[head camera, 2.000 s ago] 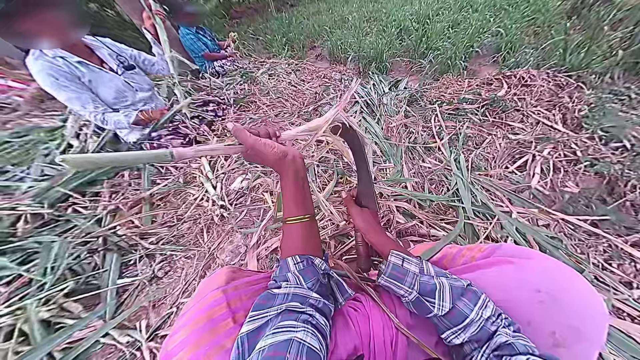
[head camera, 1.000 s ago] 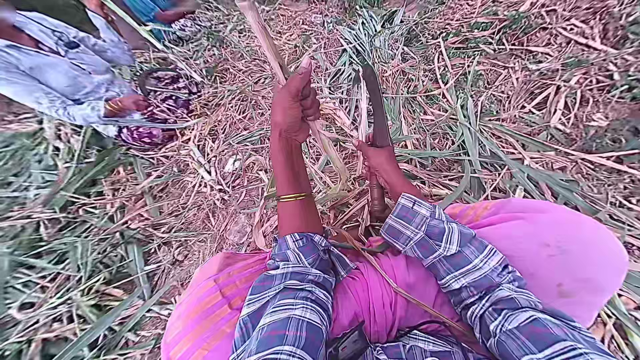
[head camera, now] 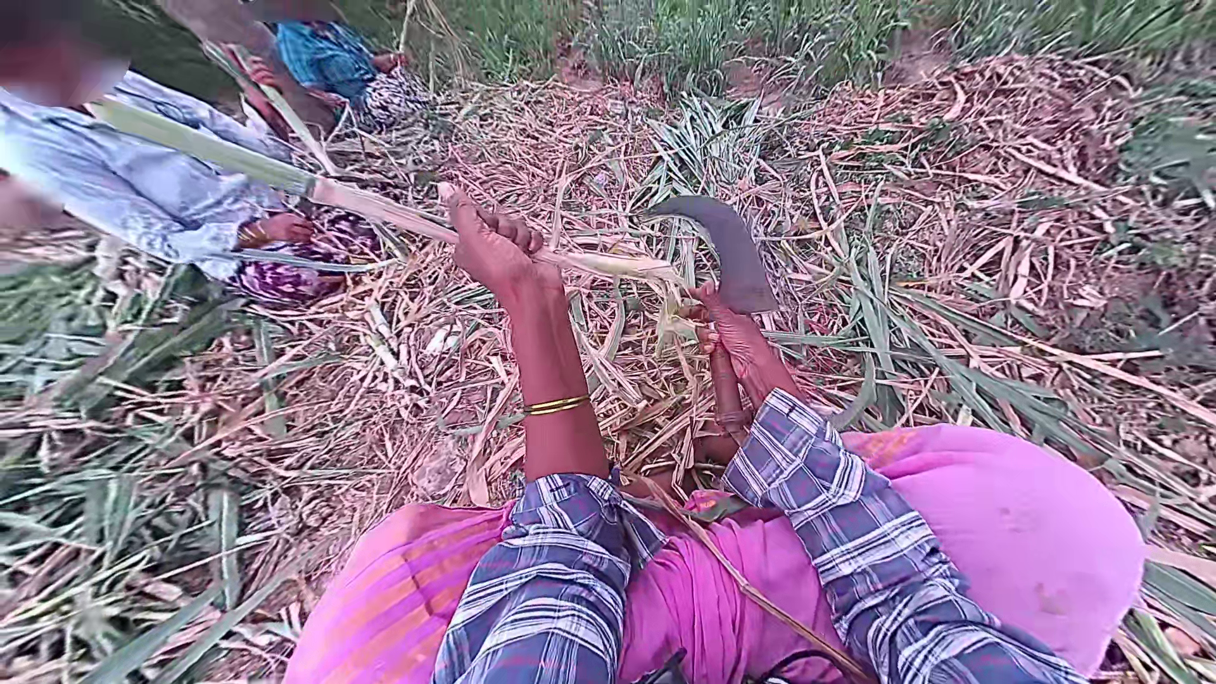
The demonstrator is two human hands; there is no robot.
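Observation:
My left hand (head camera: 503, 247) is closed around a long plant stalk (head camera: 380, 206), likely cane, which slants from the upper left down to the right. The stalk's green part lies at the upper left, and its pale lower end with frayed husk reaches my right hand. My right hand (head camera: 736, 337) grips a sickle (head camera: 727, 247) at the top of its wooden handle, its broad curved blade rising and hooking to the left. The fingers of that hand also touch the husk at the stalk's end; whether they pinch it I cannot tell.
Dry husks and cut leaves (head camera: 418, 399) cover the ground. A person in a pale blue shirt (head camera: 161, 180) sits at the upper left, with another in blue (head camera: 328, 62) behind. Green grass (head camera: 788, 38) grows along the top. A thin dry stalk (head camera: 750, 589) lies across my lap.
The stalk, pointing steeply up one second ago, now slants to the upper left. The sickle blade has turned and shows its broad side. The view has tipped upward again.

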